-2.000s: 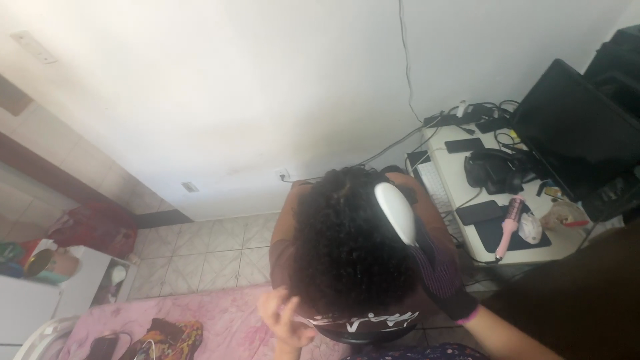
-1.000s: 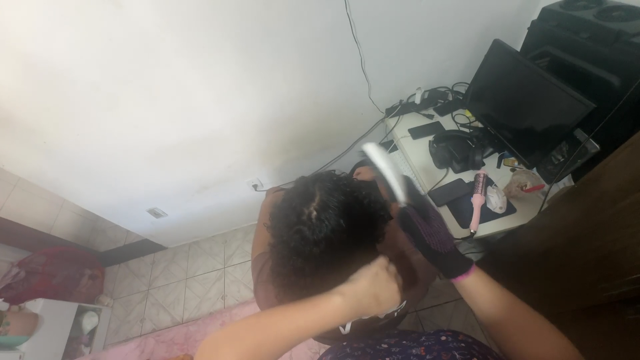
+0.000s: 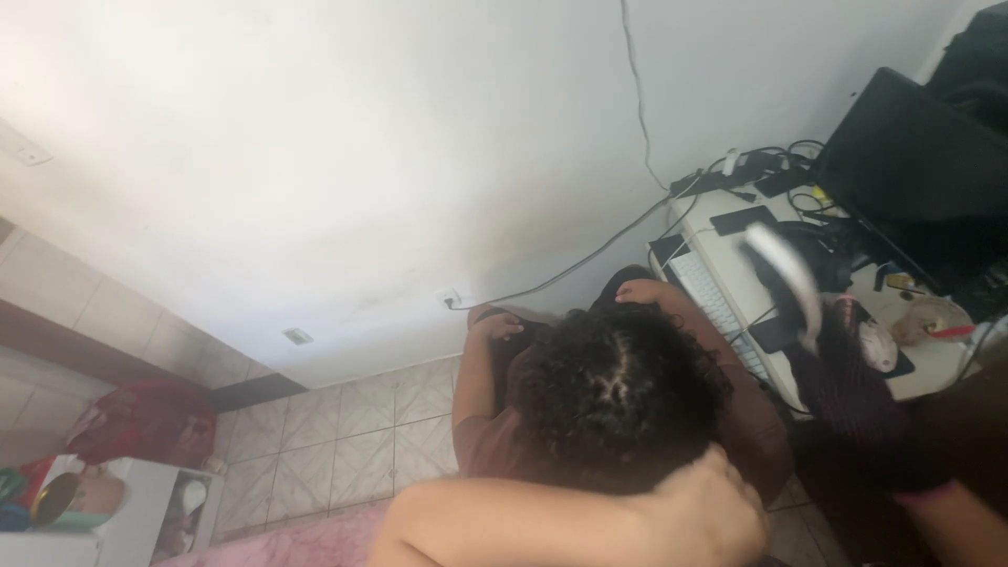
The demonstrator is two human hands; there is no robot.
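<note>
A seated person's dark curly hair (image 3: 622,386) is at the lower middle, with some scalp showing at the crown. My left hand (image 3: 709,504) is bare and closed at the back of the head, on the hair's lower right edge; whether a lock is inside the fist is hidden. My right hand (image 3: 850,386), in a dark glove with a pink cuff, is raised to the right of the head, apart from the hair. It is closed on a blurred white hairbrush (image 3: 787,268), whose bristles cannot be made out.
A white desk (image 3: 724,260) on the right holds a monitor (image 3: 913,173), cables, a keyboard (image 3: 713,303) and small items. A cable runs along the wall to an outlet (image 3: 450,299). At lower left are a white cabinet (image 3: 142,504) and a pink surface (image 3: 315,543).
My left hand has gone from the left side of the head, fingers spread, to its back right, closed. The brush in my right hand has moved away from the hair to the right.
</note>
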